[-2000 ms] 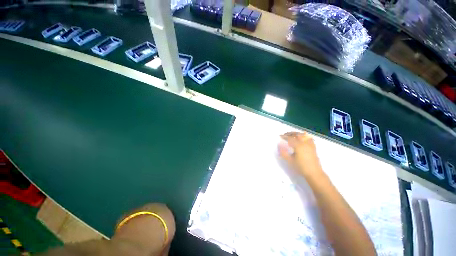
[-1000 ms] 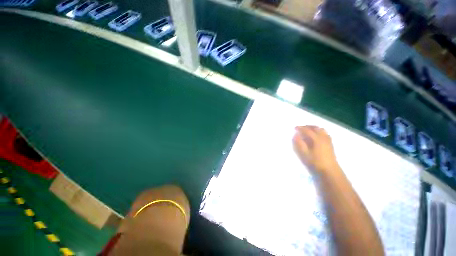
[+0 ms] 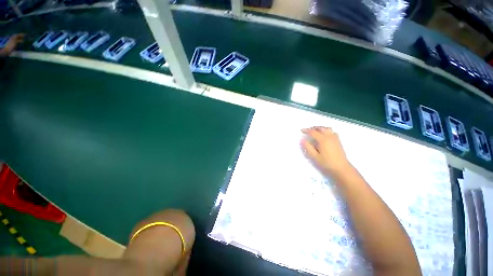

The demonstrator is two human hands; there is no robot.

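A large, shiny white sheet with faint bluish marks lies on the bench; glare washes out much of it. My right hand is over its upper middle, with thumb and fingertips slightly apart and nothing visible between them. Contact with the sheet cannot be made out. At the lower left, the wrist of my left hand wears a yellow band and is bent. Its fingers are hidden, so their state is unclear. Light-blue housings with dark parts inside stand in a row beyond the sheet, and more housings stand at upper left.
A pale post rises from the pale rail between the green bench and conveyor belt. White sheets with grey edges lie at right. Another person's hand is at far left. A red stool stands below.
The view has shifted between frames. My right hand stays over the upper part of the sheet. The right housings have moved farther right relative to the sheet. Another person's hand has appeared at far left.
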